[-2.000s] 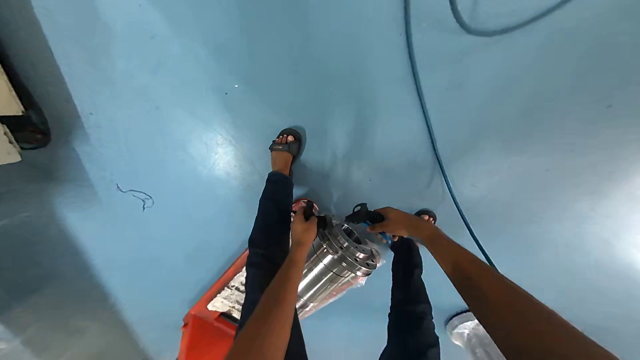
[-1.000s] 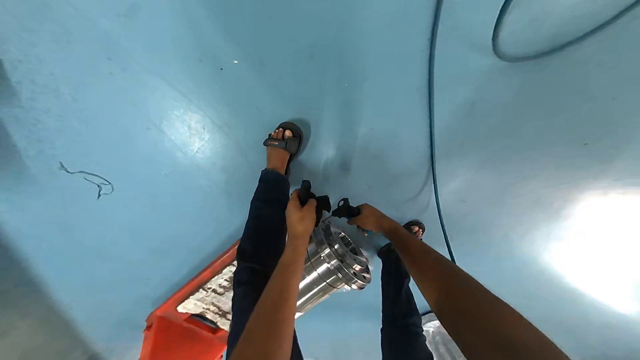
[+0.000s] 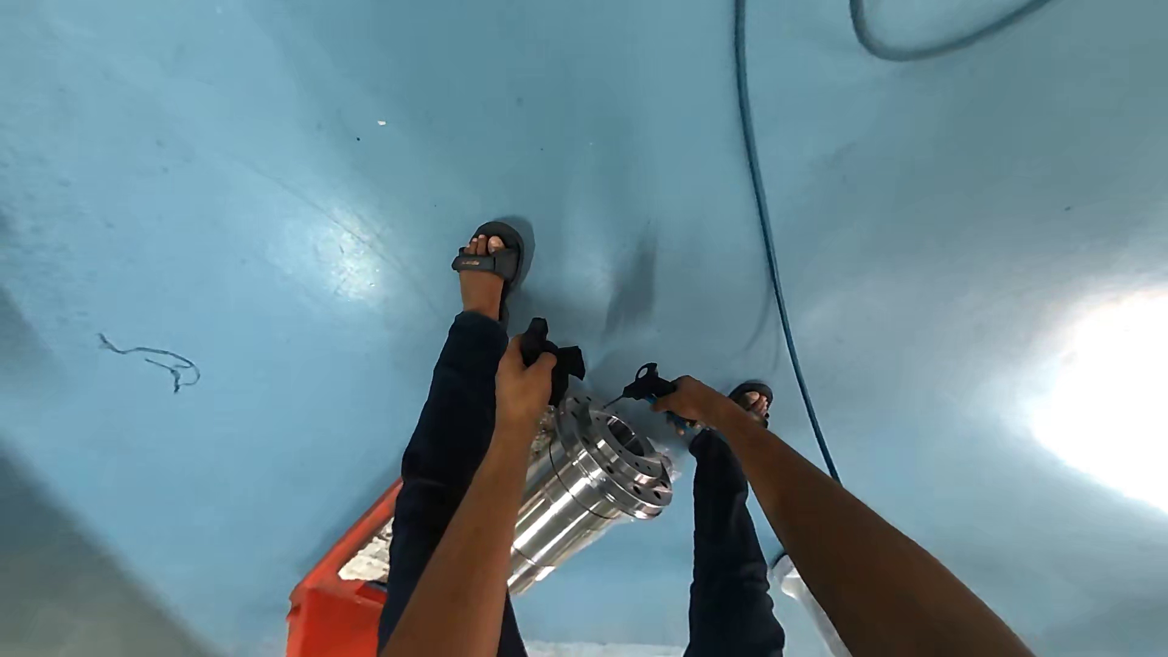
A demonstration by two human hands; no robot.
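Observation:
A shiny metal cylinder (image 3: 584, 484) with a flanged, bolt-holed end and a round bore lies tilted between my legs. My left hand (image 3: 525, 388) is closed around a black object (image 3: 564, 363), possibly a flashlight or tool, beside the flange's upper left edge. In my right hand (image 3: 691, 400) is an air blow gun (image 3: 646, 383), black with a blue part, whose thin nozzle points toward the flange. Clear plastic wrap shows along the cylinder's side. My forearms hide part of the cylinder's length.
An orange-red pallet-truck-like frame (image 3: 342, 547) stands at lower left with silvery wrapped material in it. A blue hose (image 3: 762, 201) runs down the blue floor at right, with another loop above. A dark string (image 3: 151, 354) lies at left. A white wrapped item (image 3: 803, 593) is at lower right.
My left hand, with the black object, has moved from over the flange to beside its upper edge. Both hands keep their hold. The view has shifted somewhat.

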